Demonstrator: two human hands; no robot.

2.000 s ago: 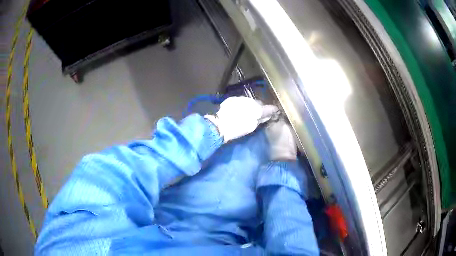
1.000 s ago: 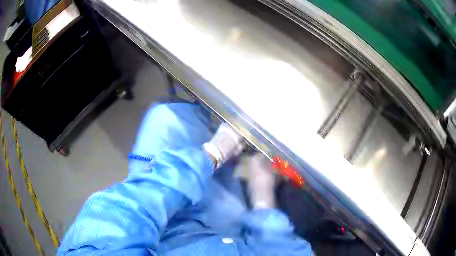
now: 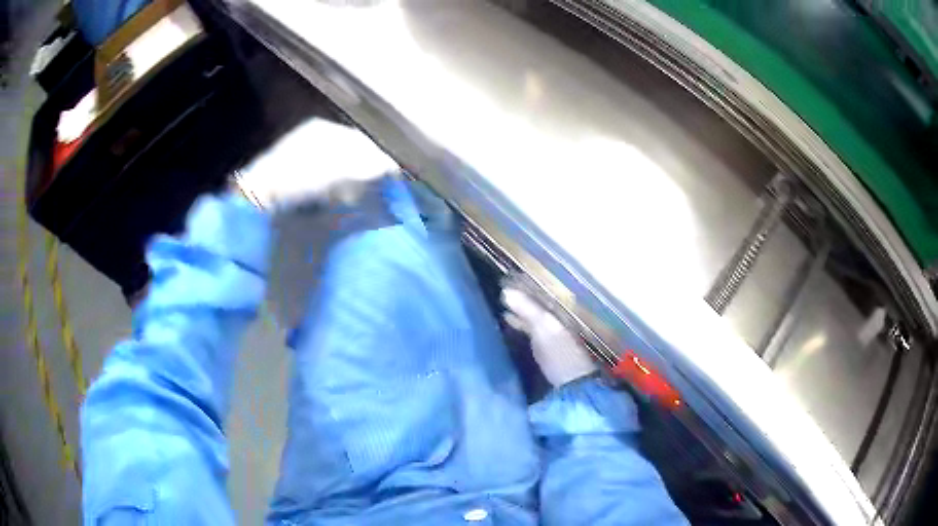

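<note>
A blurred white shape [image 3: 319, 164] lies just beyond my left cuff, beside the line's edge; I cannot tell how much of it is my left glove and how much, if anything, is an object. My right hand [image 3: 553, 334] is in a white glove, low against the near side of the conveyor edge [image 3: 514, 247]. Its fingers point up and left along the edge, and I cannot see whether they hold anything. A red-orange object [image 3: 648, 380] sits on the line's side, right of my right hand.
A black cart [image 3: 123, 180] stands at the upper left with a cardboard tray [image 3: 149, 41] on top. A blue-clothed part of a person shows behind it. Shiny metal plates and crossbars [image 3: 751, 247] lie inside the line, with a green surface [image 3: 802, 92] beyond. Yellow-black tape marks the floor.
My left arm has swung away from the edge, up and left towards the cart, and the white shape has appeared beyond its cuff. My right hand has stayed near the line's edge.
</note>
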